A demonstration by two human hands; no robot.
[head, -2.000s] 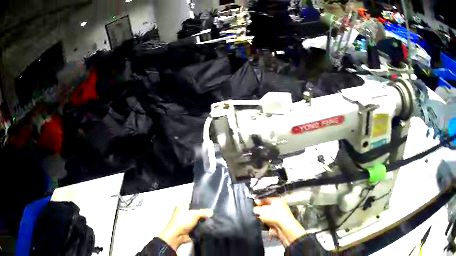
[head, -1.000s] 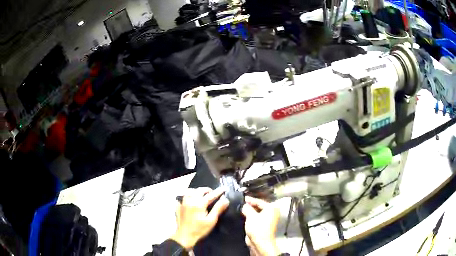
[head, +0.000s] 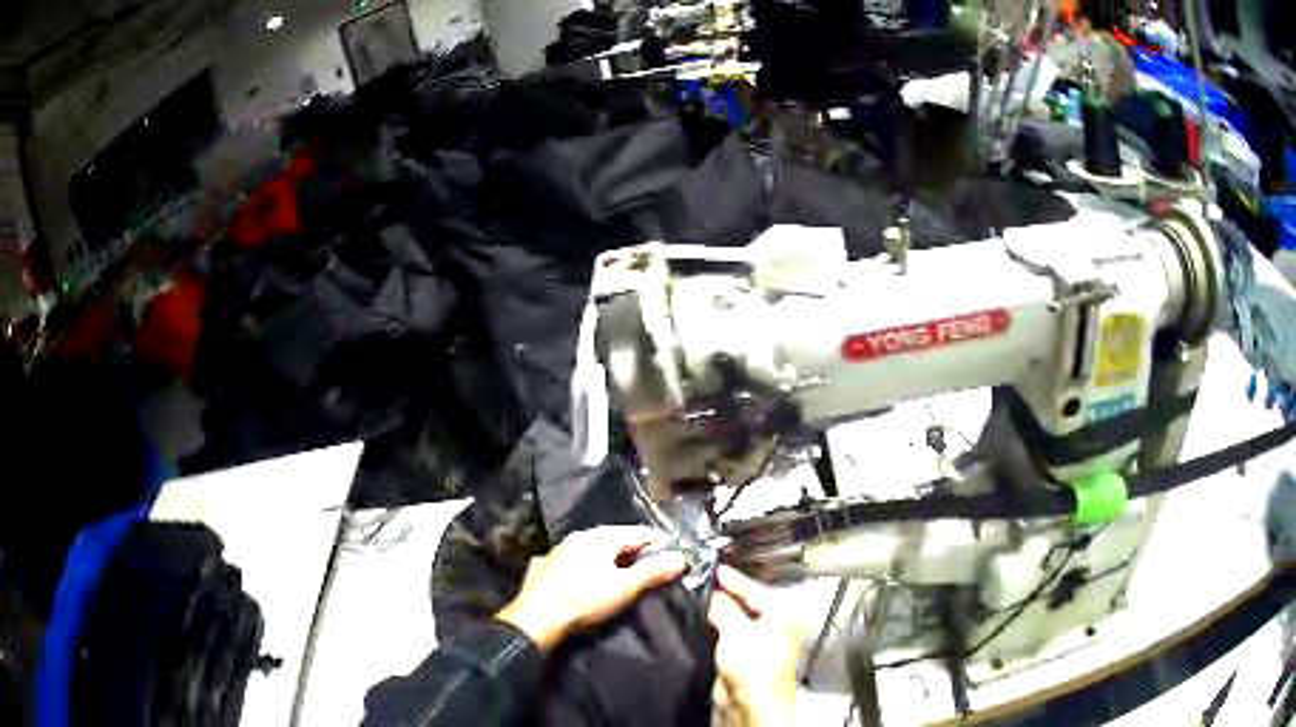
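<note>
A limp black fabric panel [head: 618,660] hangs in front of the sewing machine [head: 910,341], with its edge at the presser foot and needle [head: 692,518]. My left hand [head: 586,585] lies on the panel just left of the foot, thumb and fingers pinching it near the edge. My right hand [head: 756,646] is just right of the foot, its fingertips pinching the edge; its lower part is blurred. The black binding tape [head: 924,507] runs along the machine arm from the right, under the green clip [head: 1100,499]. The exact needle point is blurred.
A large heap of black bag pieces [head: 469,270] lies behind the machine. Stacked black pieces [head: 178,625] and a blue bin edge [head: 88,604] are at the left of the white table [head: 263,518]. The handwheel [head: 1194,270] is at the machine's right end.
The fabric now spreads further left beside the foot, and more of it shows behind my left hand. Both hands stay at the foot. The view has shifted, so the machine sits further right and lower.
</note>
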